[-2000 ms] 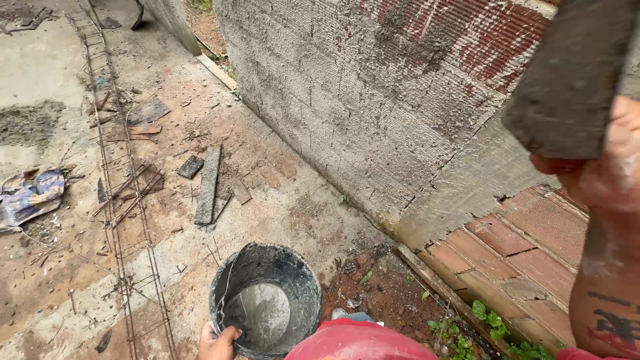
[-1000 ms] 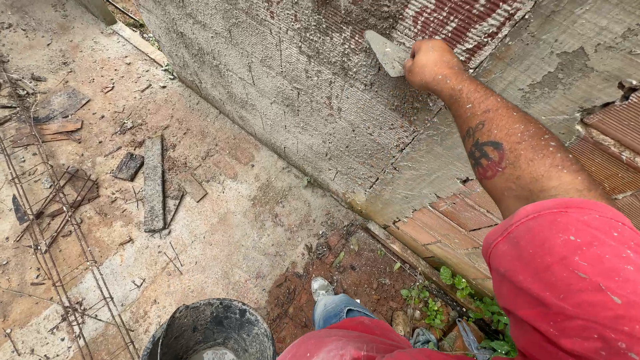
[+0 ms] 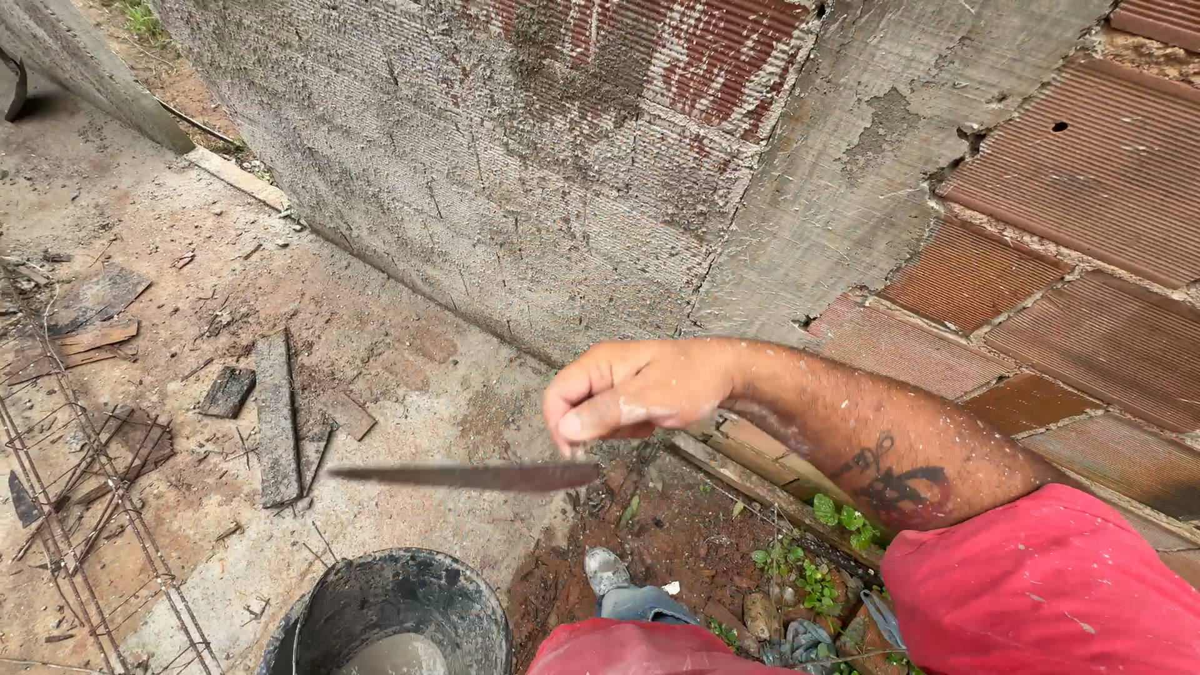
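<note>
My right hand (image 3: 637, 394) grips a mason's trowel (image 3: 469, 475), whose blade lies nearly edge-on and points left, above and to the right of a black bucket (image 3: 375, 609). Wet grey mortar (image 3: 398, 653) shows in the bottom of the bucket. Ahead stands a brick wall (image 3: 487, 187) with a rough grey mortar coat; red ribbed block (image 3: 727, 66) shows through near its top. A smooth grey concrete column (image 3: 844, 159) stands to the right of that coat. My left hand is out of view.
Rebar frames (image 3: 112, 487) lie on the ground at the left, near a mortar-caked board (image 3: 277, 417) and wood scraps (image 3: 89, 342). Bare hollow bricks (image 3: 1106, 169) form the wall at the right. Small green plants (image 3: 806, 572) grow at its foot, near my shoe (image 3: 607, 570).
My right hand with the trowel has come down from the wall toward the bucket. My left hand, at the bucket's rim two seconds ago, is no longer in view.
</note>
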